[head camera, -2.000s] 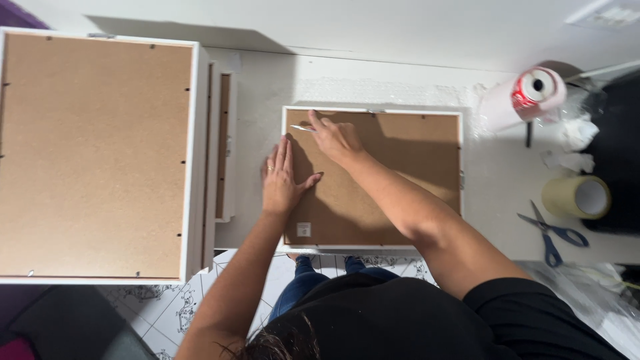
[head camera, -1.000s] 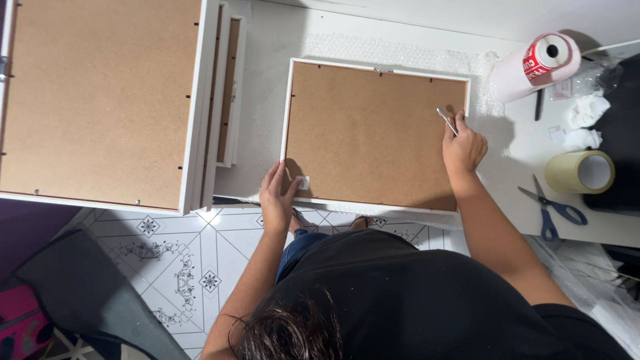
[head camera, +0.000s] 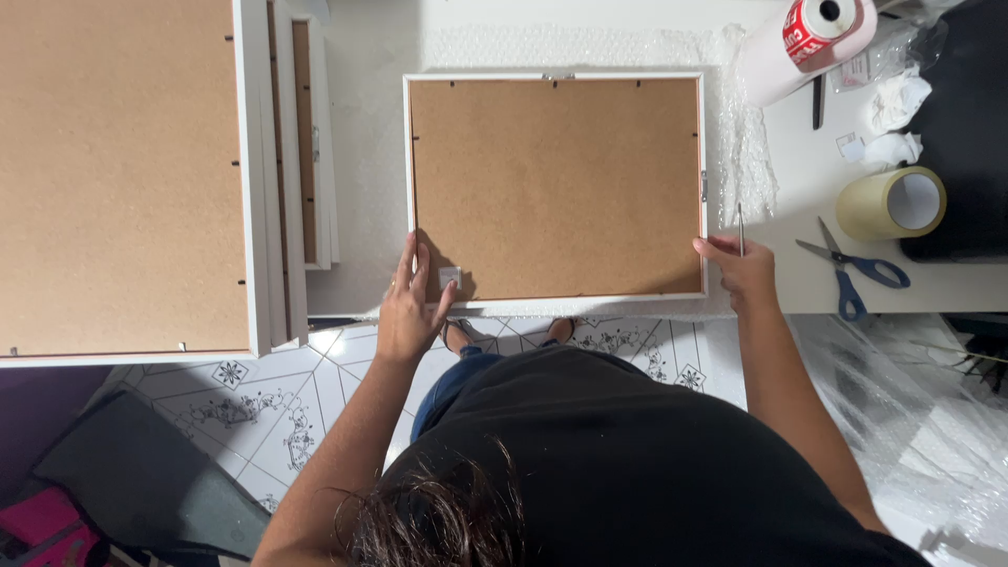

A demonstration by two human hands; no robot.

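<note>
A white picture frame [head camera: 555, 189] lies face down, its brown backing board up, with small dark tabs round the edge and metal hangers at the top and right. Bubble wrap [head camera: 567, 49] is under it. My left hand [head camera: 411, 303] rests on the frame's lower left corner, thumb by a small clear sticker [head camera: 450, 278]. At the lower right edge, my right hand [head camera: 740, 268] has its thumb on the frame and holds a thin metal tool [head camera: 740, 228] pointing up; its kind is unclear.
Larger white frames [head camera: 126, 173] are stacked face down at left. On the right of the white table are a label roll [head camera: 819, 24], a packing tape roll [head camera: 890, 203], blue-handled scissors [head camera: 846, 264], crumpled white paper [head camera: 898, 102] and a dark narrow object [head camera: 818, 102]. A black item stands behind.
My right hand has moved from the frame's upper left area to its right edge, then lower along that edge, keeping the thin tool. My left hand has moved down to the lower left corner.
</note>
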